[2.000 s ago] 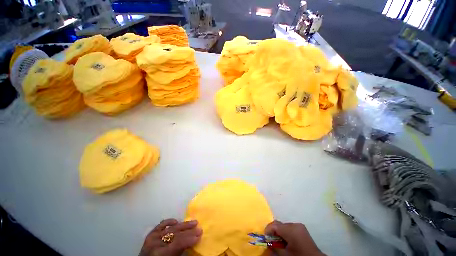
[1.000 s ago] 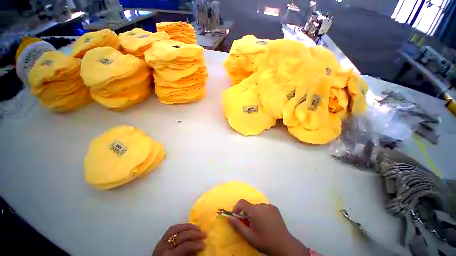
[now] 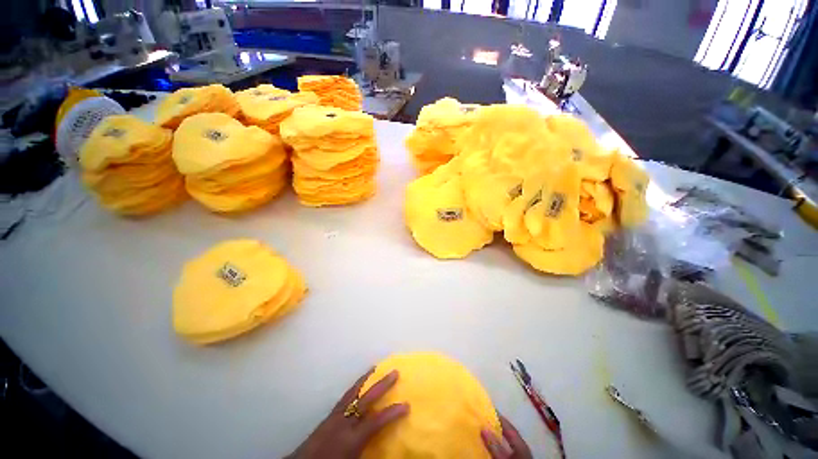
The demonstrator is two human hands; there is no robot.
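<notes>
A yellow fabric panel [image 3: 441,403] lies at the bottom centre of the table, its lower part cut off by the frame edge. No label shows on its visible face. My left hand [image 3: 366,420] lies on its left side with fingers spread over the fabric, a ring on one finger. My right hand [image 3: 508,441] is at its lower right edge, mostly cut off, with fingertips on the panel's rim. The thread snips [image 3: 538,401] lie on the table just right of the panel. A low working stack of panels [image 3: 235,291] with a label on top sits at left front.
Tall yellow stacks [image 3: 230,166] stand at back left, beside a white netted round thing [image 3: 85,127]. A loose yellow heap [image 3: 525,188] lies at back centre-right. A clear plastic bag [image 3: 632,269], grey straps [image 3: 731,345] and a metal clip [image 3: 628,405] are at right.
My right hand has let go of the snips, now on the table, and moved to the panel's right edge. My left hand has moved up onto the panel with fingers spread. The camera view has shifted.
</notes>
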